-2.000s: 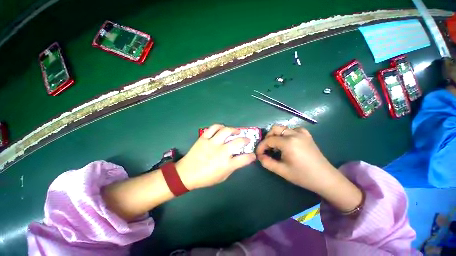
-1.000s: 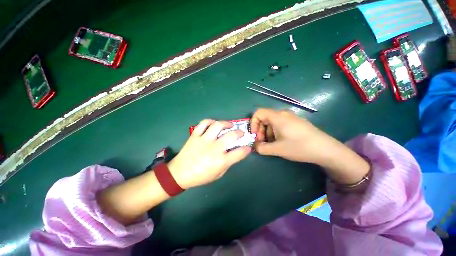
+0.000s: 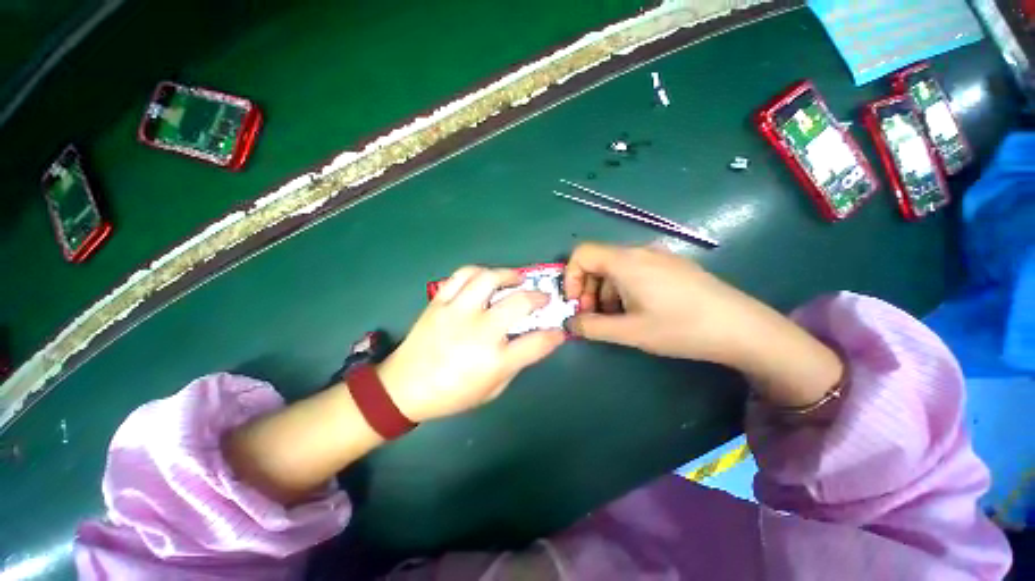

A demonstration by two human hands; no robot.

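A red-rimmed phone housing (image 3: pixel 545 284) with a silver-white face lies under my hands at the middle of the bench. My left hand (image 3: pixel 460 340) lies over it and grips it, hiding its left part. My right hand (image 3: pixel 636 297) has thumb and fingertips pinched at the housing's right end. Whether a small part is between those fingertips cannot be told. Tweezers (image 3: pixel 636 213) lie on the bench beyond my right hand. Small dark and white components (image 3: pixel 620 146) lie beyond the tweezers.
Three red handsets (image 3: pixel 817 151) lie at the right, near a light blue sheet (image 3: pixel 897 34). Two more handsets (image 3: pixel 202 123) lie on the green conveyor behind the pale-taped edge (image 3: pixel 375 151). A blue sleeve (image 3: pixel 999 227) of another person is at the right.
My right hand has moved left against the housing's right end, and the dark piece seen at its fingers is no longer clearly visible. The conveyor handsets have shifted left.
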